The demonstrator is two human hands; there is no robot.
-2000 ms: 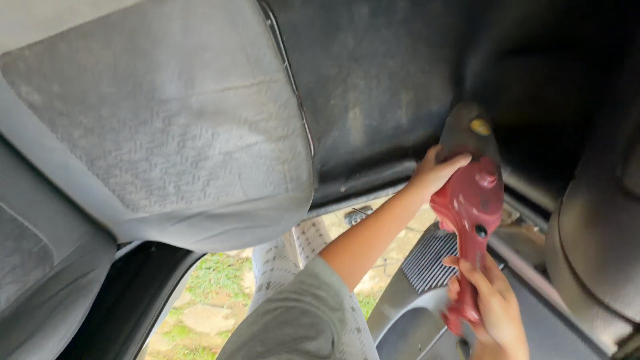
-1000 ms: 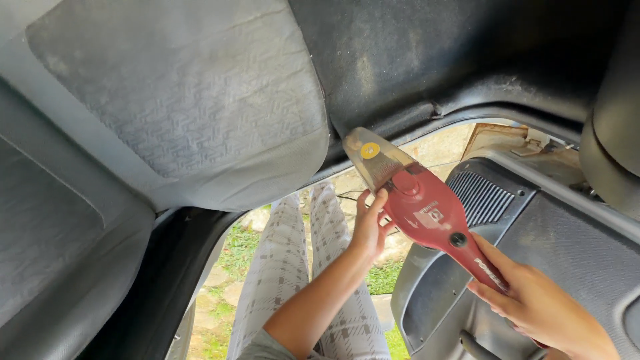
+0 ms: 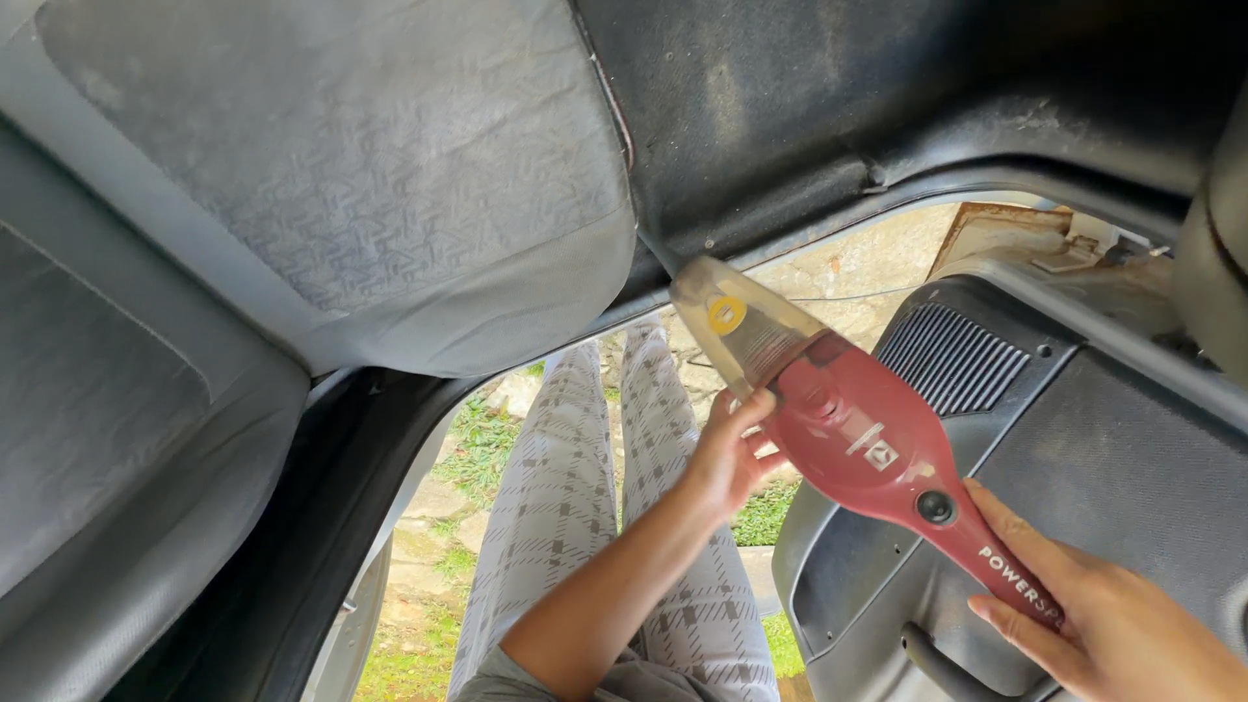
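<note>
A red handheld vacuum cleaner (image 3: 863,429) with a clear, smoky nozzle cup (image 3: 741,317) lies diagonally across the view, over the car's door opening. My right hand (image 3: 1092,595) is wrapped around its handle at the lower right. Beneath the front of the red body, where the cup joins it, my left hand (image 3: 736,448) supports the vacuum with thumb and fingers. The nozzle tip is by the door sill, close to the front corner of the grey car seat (image 3: 468,195); whether it touches the sill cannot be told.
Black floor covering (image 3: 780,107) runs along the top. The open door's inner panel (image 3: 1121,458), with a ribbed speaker grille (image 3: 951,359) and a pull handle (image 3: 960,673), stands at right. A black door seal (image 3: 390,429) edges the opening. Below are my legs, stone paving and grass.
Two seconds ago the vacuum pointed up over the dark floor at the right; it has swung left and down to the sill near the seat. Both hands have stayed on it.
</note>
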